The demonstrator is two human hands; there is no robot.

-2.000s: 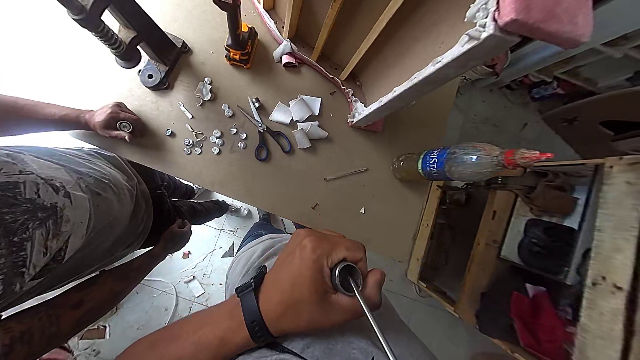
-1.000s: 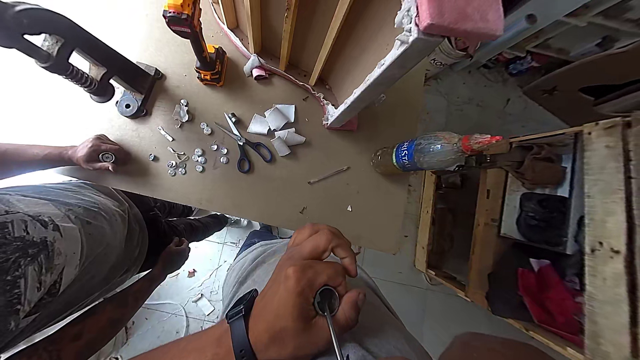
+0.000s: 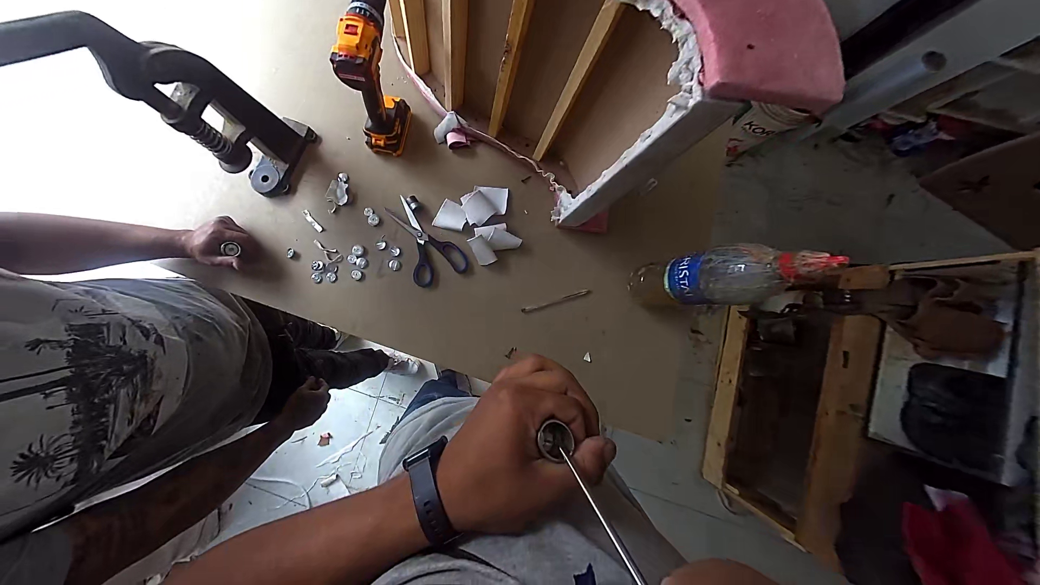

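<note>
My left hand [image 3: 524, 447], with a dark watch on its wrist, is closed around a small round metal cup or tube [image 3: 556, 439], open end up. A thin metal rod [image 3: 600, 513] reaches from the bottom edge into that opening. Of my right hand [image 3: 719, 574] only a strip of skin shows at the bottom edge, beside the rod; its fingers are hidden. On the table beyond lie blue-handled scissors [image 3: 428, 244], folded white fabric pieces [image 3: 479, 213], several small silvery buttons or caps [image 3: 357, 262] and a thin stick [image 3: 556, 301].
At the left a co-worker's hand [image 3: 219, 242] holds a small round piece on the table [image 3: 634, 357]. Beyond stand a lever press [image 3: 236, 122], a cordless drill [image 3: 375, 81] and a pink padded wooden frame [image 3: 650, 162]. A plastic bottle [image 3: 715, 276] lies near a wooden crate [image 3: 837, 422] at right.
The strip of my right hand at the bottom edge was not visible two seconds ago. My left hand still grips the metal piece, with the rod in its opening. The view has shifted somewhat.
</note>
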